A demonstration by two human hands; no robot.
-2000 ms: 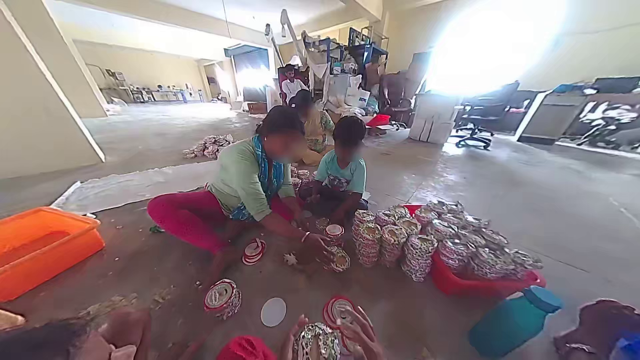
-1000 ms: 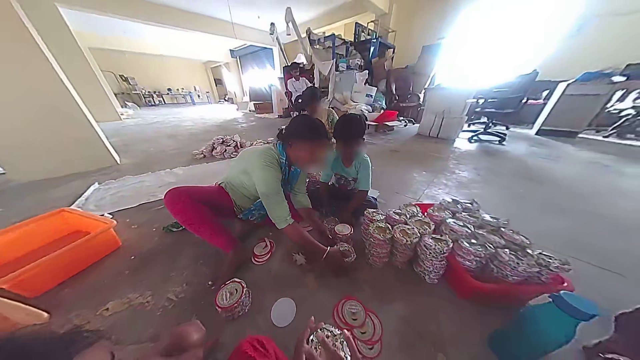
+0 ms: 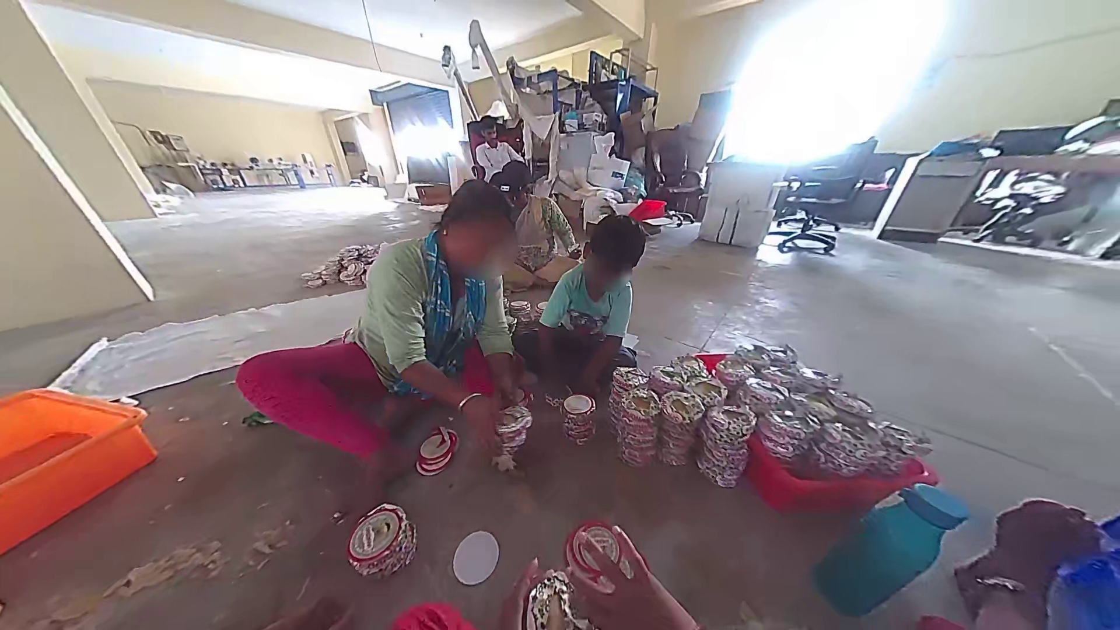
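Low in the view, my left hand (image 3: 522,597) is around a foil-edged round stack (image 3: 553,604), partly cut off by the frame's bottom edge. Just right of it, my right hand (image 3: 623,584) lies with spread fingers over red-rimmed printed discs (image 3: 593,553); whether it grips them is not clear. A plain white disc (image 3: 476,557) is on the floor to the left, and beyond it stands a stack of foil-edged discs (image 3: 382,540) topped by a red-rimmed one.
Opposite me, a seated person (image 3: 429,306) handles a foil-edged stack (image 3: 514,429) beside a child (image 3: 591,302). More stacks (image 3: 726,442) adjoin a loaded red tub (image 3: 796,490). A teal bottle (image 3: 888,551) is at right, an orange crate (image 3: 79,464) at left.
My right hand has moved onto the red-rimmed discs, which lay uncovered and spread out one second ago. The person opposite has shifted a stack, and another stands apart near the child.
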